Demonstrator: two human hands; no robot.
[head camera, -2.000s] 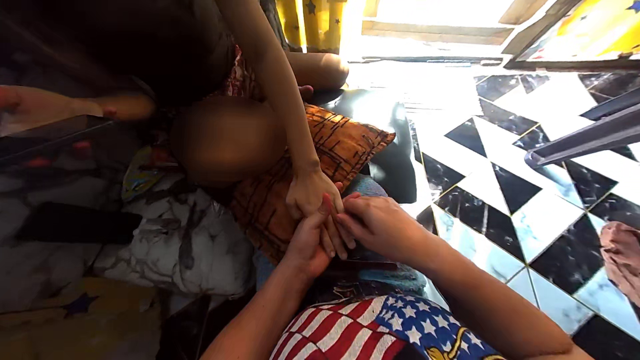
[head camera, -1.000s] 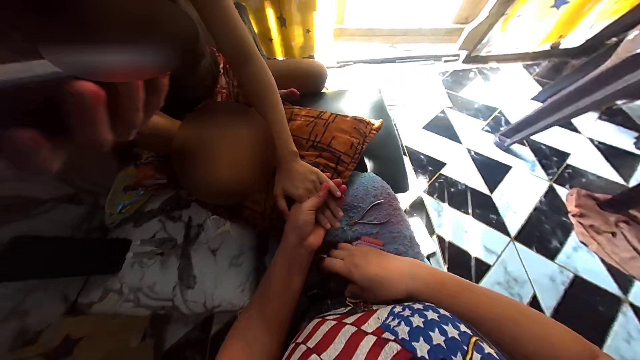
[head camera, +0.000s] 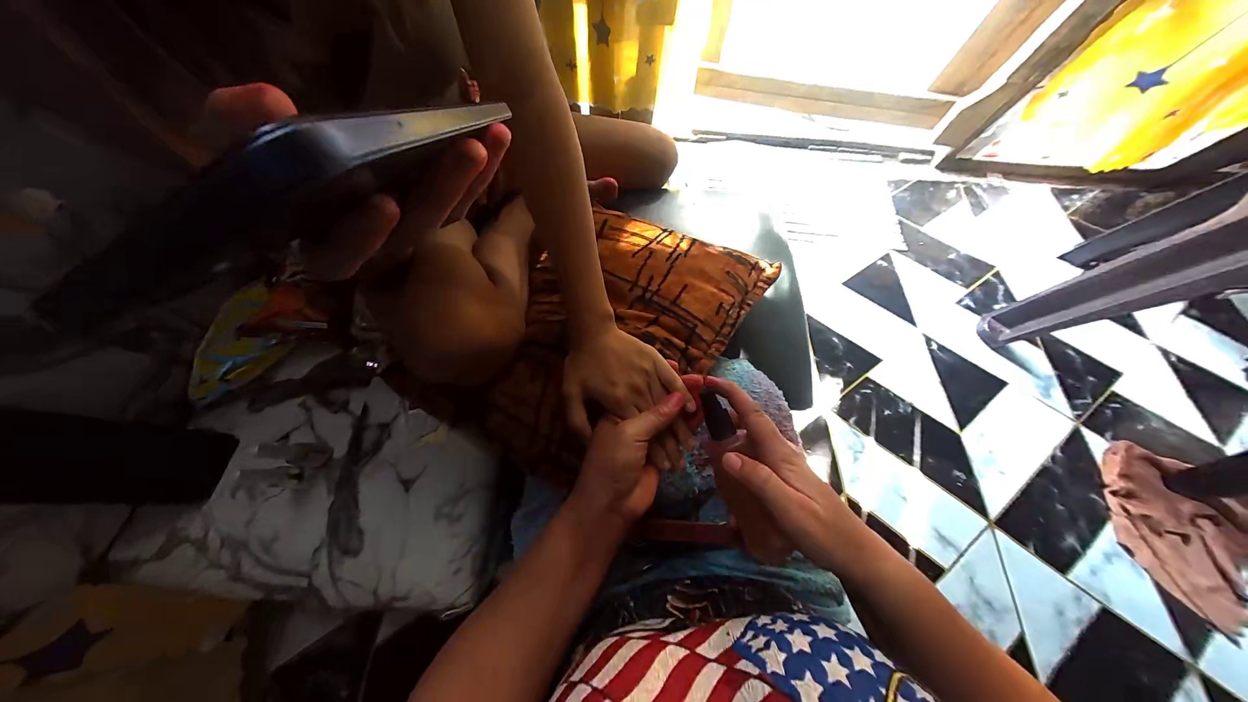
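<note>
My left hand (head camera: 624, 458) holds the fingers of another person's hand (head camera: 619, 375), its thumb lying across them. That person's forearm reaches down over an orange patterned pillow (head camera: 673, 283). In my right hand (head camera: 775, 478), just to the right, is a small bottle with a black cap (head camera: 719, 417), which looks like nail polish; the fingers are around it, close to the held fingertips. A fuzzy light-coloured towel (head camera: 765, 395) lies beneath the hands.
At the upper left, another hand holds a phone (head camera: 380, 136). A marble-patterned surface (head camera: 409, 507) is at the left, with a bright packet (head camera: 234, 341) behind it. Dark chair or table legs (head camera: 1121, 273) and a pink cloth (head camera: 1170, 536) are on the tiled floor at right.
My right hand, on my lap a second ago, has come up and now holds the black-capped bottle. The phone at the left shows more fully. My left hand keeps its hold on the other person's fingers.
</note>
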